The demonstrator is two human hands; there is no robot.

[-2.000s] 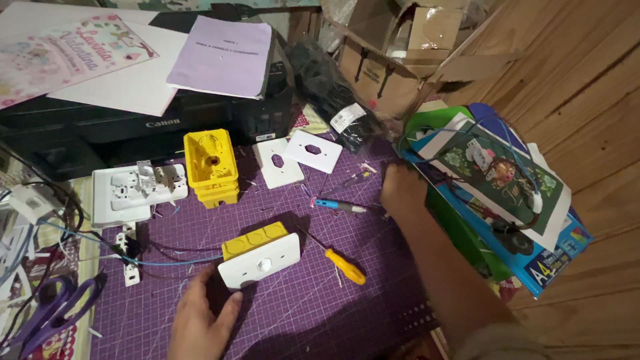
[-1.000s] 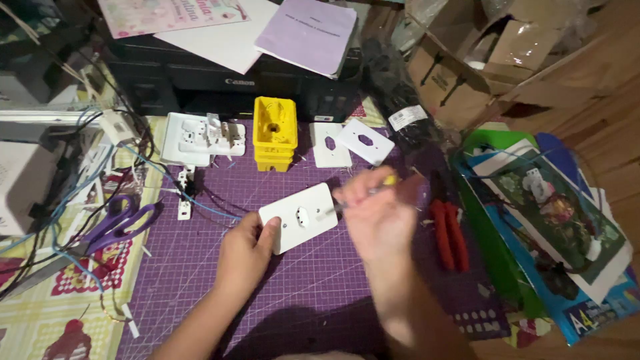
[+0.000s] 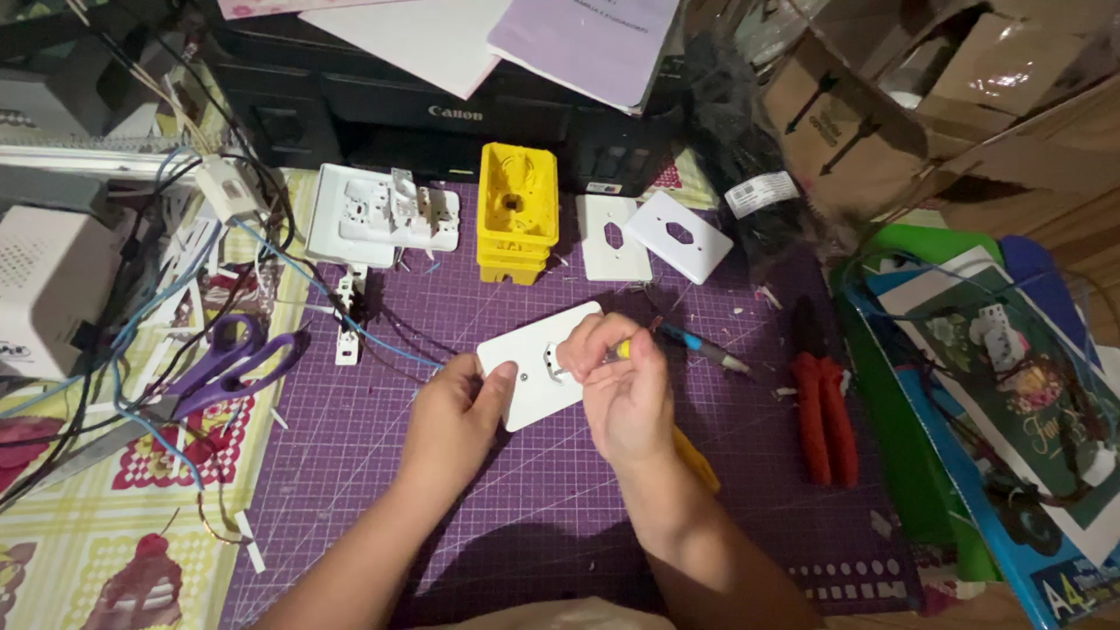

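My left hand grips the left end of a white outlet faceplate with a socket in its middle, thumb on top. Over the plate's right end, my right hand pinches a small screwdriver with a yellow handle end; its tip is hidden. A blue cable runs from the left to behind the plate. Partly covered by my right wrist, a yellow handle lies on the purple cutting mat. A grey-and-blue pen-like tool lies just right of my right hand.
Stacked yellow electrical boxes, white outlet parts and two blank-holed faceplates stand before a black printer. Red-handled pliers lie right, purple-handled scissors left. Cables crowd the left; papers and folders fill the right.
My right hand has come from the right side of the mat to the faceplate, with the small screwdriver in it. My left hand has closed on the plate. The view has shifted.
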